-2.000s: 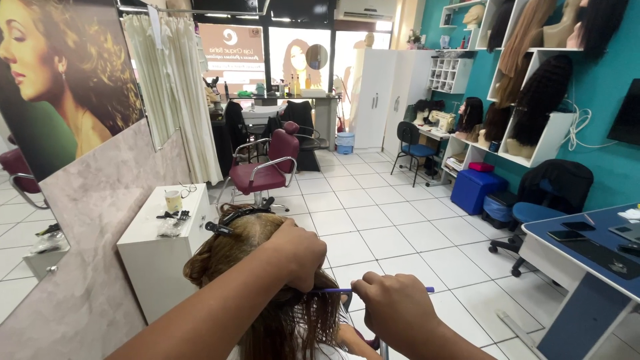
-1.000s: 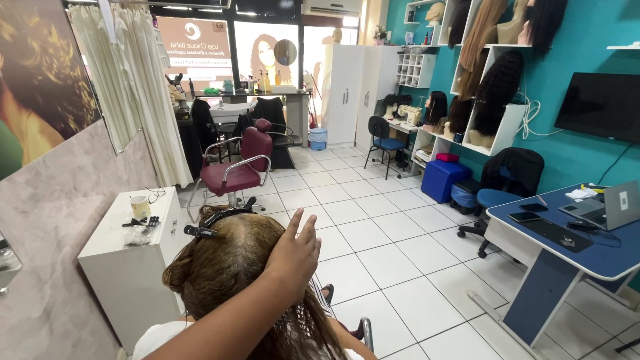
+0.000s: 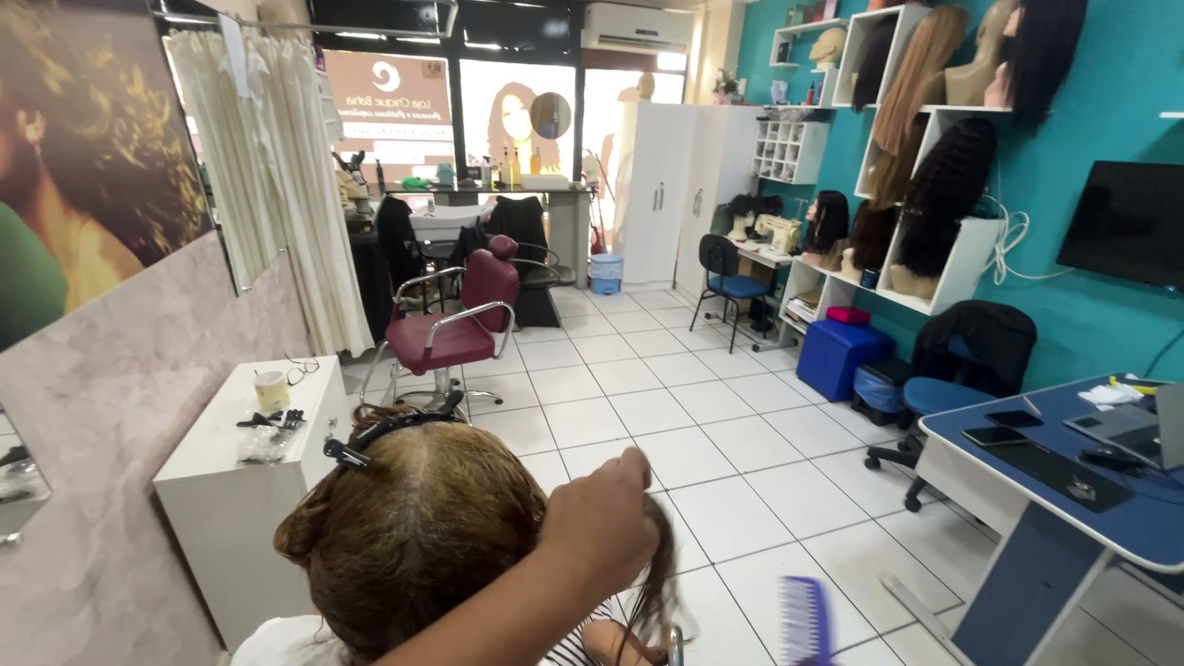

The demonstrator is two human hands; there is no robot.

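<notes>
My left hand (image 3: 601, 518) is closed around a lock of brown hair (image 3: 659, 555), pulled out to the right of a seated person's head (image 3: 425, 518); the lock's end hangs below my fingers. A purple comb (image 3: 807, 618) stands upright at the lower right, slightly blurred, its teeth facing left. Only a sliver of my right hand (image 3: 814, 661) shows at the comb's lower end, at the frame's bottom edge. Black hair clips (image 3: 347, 453) hold hair on the upper left of the head, which shows a parting along its top.
Left of the head, a white cabinet (image 3: 199, 462) carries a cup (image 3: 272, 392), loose clips (image 3: 277, 421) and glasses. A burgundy salon chair (image 3: 453, 324) stands ahead. At the right are a blue desk (image 3: 971, 416) with a laptop and phones, and an office chair (image 3: 934, 393).
My left hand, spread against the side of the head one second ago, now grips a lock away from it. The comb has come back into view at the lower right.
</notes>
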